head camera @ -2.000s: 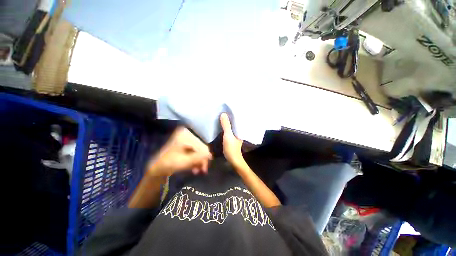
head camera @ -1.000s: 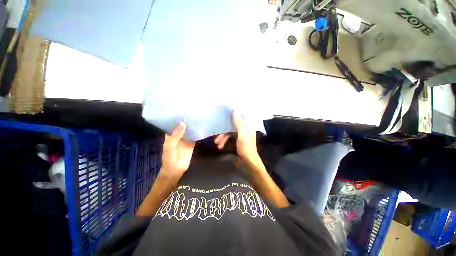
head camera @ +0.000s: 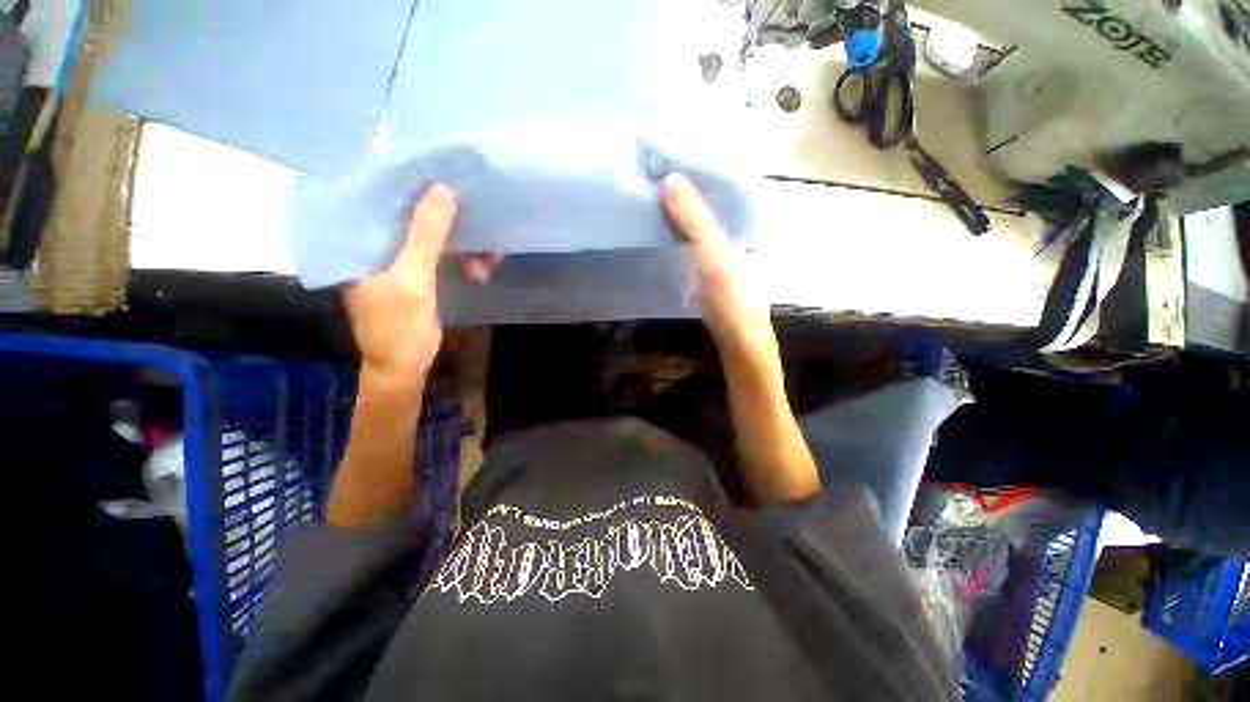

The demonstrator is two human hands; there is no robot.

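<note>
A light blue cut panel (head camera: 548, 206) is held up at the table's near edge, its near part raised and blurred by motion. My left hand (head camera: 399, 295) grips its near edge left of centre, thumb on top, with fingertips showing beneath. My right hand (head camera: 710, 254) grips it right of centre, thumb on top; its other fingers are hidden by the cloth. A strip of the cloth hangs below the hands in shadow. More light blue cloth (head camera: 254, 76) lies flat on the table behind, partly washed out by glare.
The ZOJE sewing machine (head camera: 1131, 103) stands at the right. Black scissors (head camera: 891, 96) and a slim dark tool (head camera: 949, 187) lie beside it. Black and white strips (head camera: 1097, 274) hang at the right edge. Blue crates (head camera: 206, 507) stand below left and right. Cardboard (head camera: 91, 206) is far left.
Both hands have moved up and further apart, lifting the panel's near edge over the table's edge. A second ago the edge hung lower and the hands were closer together.
</note>
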